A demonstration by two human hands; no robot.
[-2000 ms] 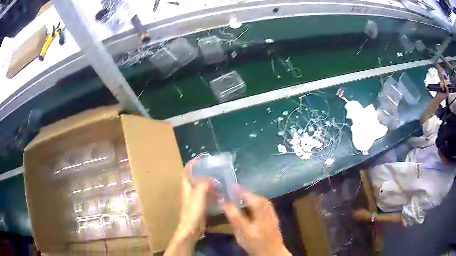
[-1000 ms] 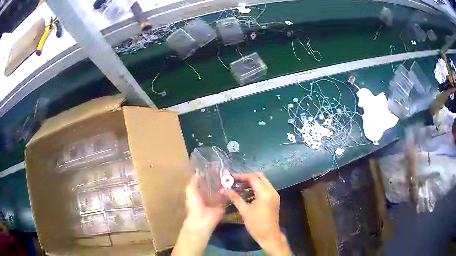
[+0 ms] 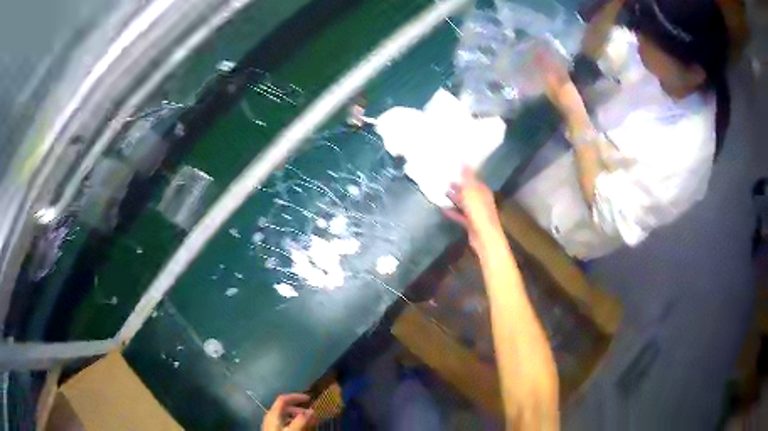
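The view is blurred. My right hand (image 3: 473, 202) reaches far forward, its fingertips at the lower right edge of a bright white cloth or bag (image 3: 438, 143); I cannot tell whether they grip it. My left hand (image 3: 289, 414) is at the bottom edge, partly cut off, its fingers curled; no clear box shows in it and I cannot tell whether it holds anything. A heap of small white wired pieces (image 3: 324, 257) lies on the green belt (image 3: 244, 311), left of the cloth. A clear round disc (image 3: 213, 348) lies alone nearer me.
A pale metal rail (image 3: 278, 156) divides the belt. A clear box (image 3: 185, 196) lies beyond it. A carton flap (image 3: 114, 396) shows at bottom left. An open supply carton (image 3: 438, 347) stands below my right forearm. Another person (image 3: 640, 160) works at right over clear boxes (image 3: 497, 63).
The view has swung right, leaving most of the packing carton out. My right hand has left the clear box and white piece and moved to the cloth. My left hand is now at the bottom edge.
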